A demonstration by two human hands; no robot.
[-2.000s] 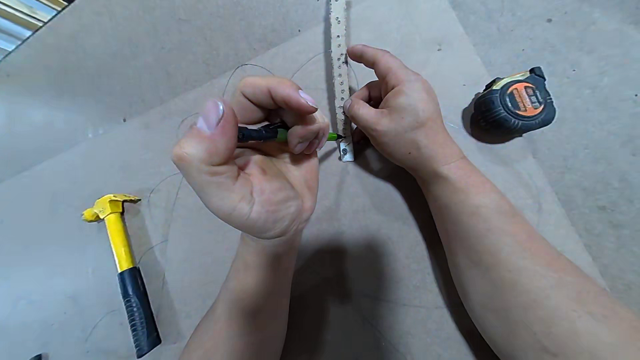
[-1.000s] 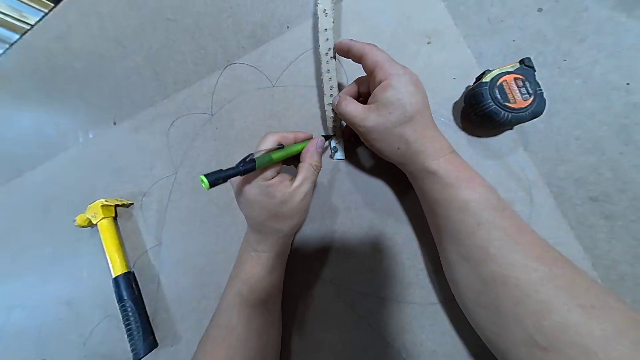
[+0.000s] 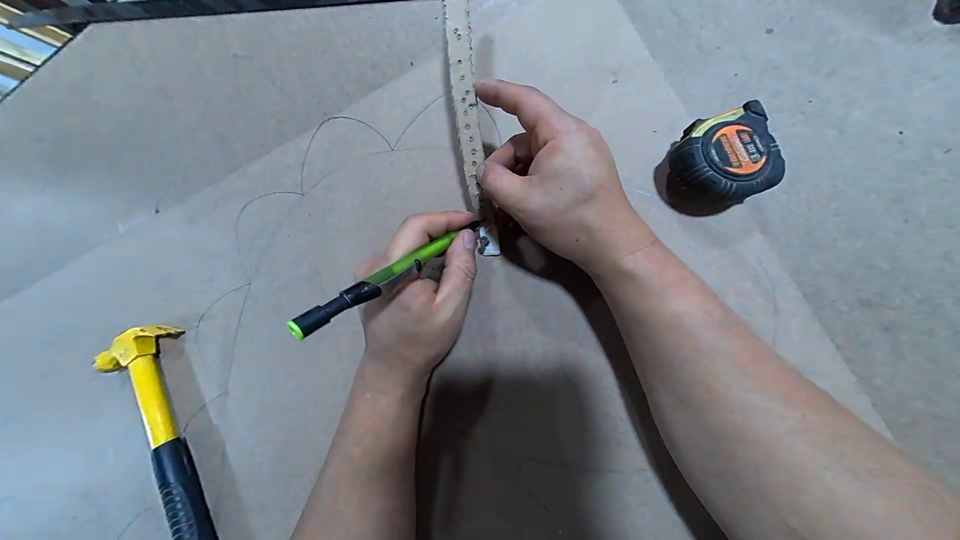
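Observation:
My left hand [image 3: 420, 300] grips a green and black marking pencil [image 3: 409, 264], its tip at the lower end of a perforated strip [image 3: 466, 120]. The strip lies upright in the view on a sheet [image 3: 352, 210] with pencilled scallop curves. A small whitish metal end piece [image 3: 489, 241] shows below the tip. My right hand [image 3: 562, 172] presses the strip's right edge with thumb and index finger; its other fingers are curled and partly hidden.
A yellow claw hammer [image 3: 154, 401] with a black grip lies at the lower left. A black tape measure [image 3: 726, 154] with an orange label sits at the right. A dark edge [image 3: 247, 9] runs along the top left, beside slatted pieces [image 3: 30, 49].
My left hand has turned from palm up to knuckles up, and the pencil's rear end has swung into sight at the lower left. My right hand stays at the strip.

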